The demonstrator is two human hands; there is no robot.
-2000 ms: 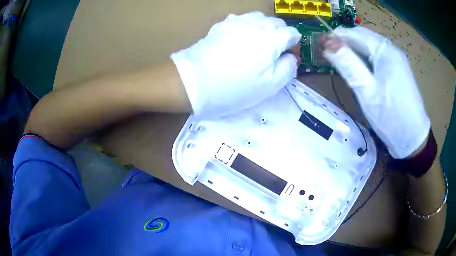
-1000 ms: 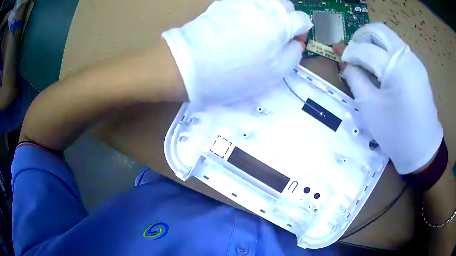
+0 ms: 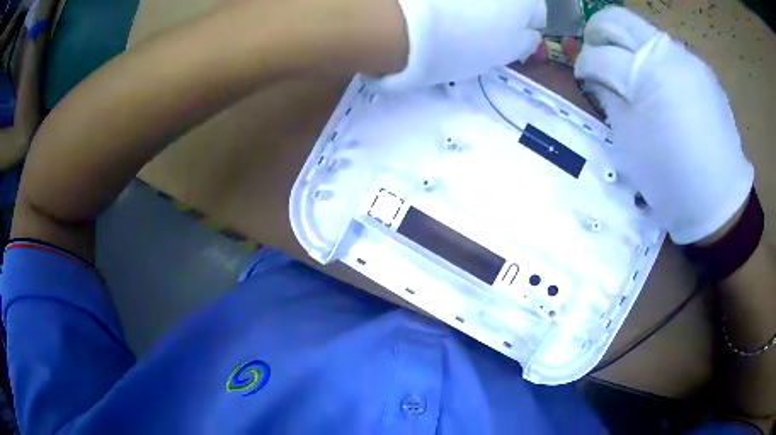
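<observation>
The white router shell [image 3: 502, 204] lies open and tilted in front of me. A dark antenna patch [image 3: 553, 150] sits in it, with a thin lead running up towards my left hand. The green circuit board [image 3: 593, 7] is cut off by the top edge; its silver shield [image 3: 564, 17] and a cream strip [image 3: 556, 51] show between my hands. My gloved left hand [image 3: 476, 36] and gloved right hand [image 3: 668, 123] have bare fingertips close together at the board's near edge. Both hands' fingers are curled; what they pinch is too small to tell.
Tan cardboard [image 3: 204, 136] lies under the work, with dark specks at top right. A maroon wrist strap [image 3: 736, 242] circles my right wrist, its black cord [image 3: 651, 331] passing by the shell's lower right. Part of another person's arm [image 3: 21, 110] shows at the left edge.
The board, shell and hands sit higher in view than one second ago. My fingertips have moved from the shield area to the board's near edge since two seconds ago. The yellow ports have left view.
</observation>
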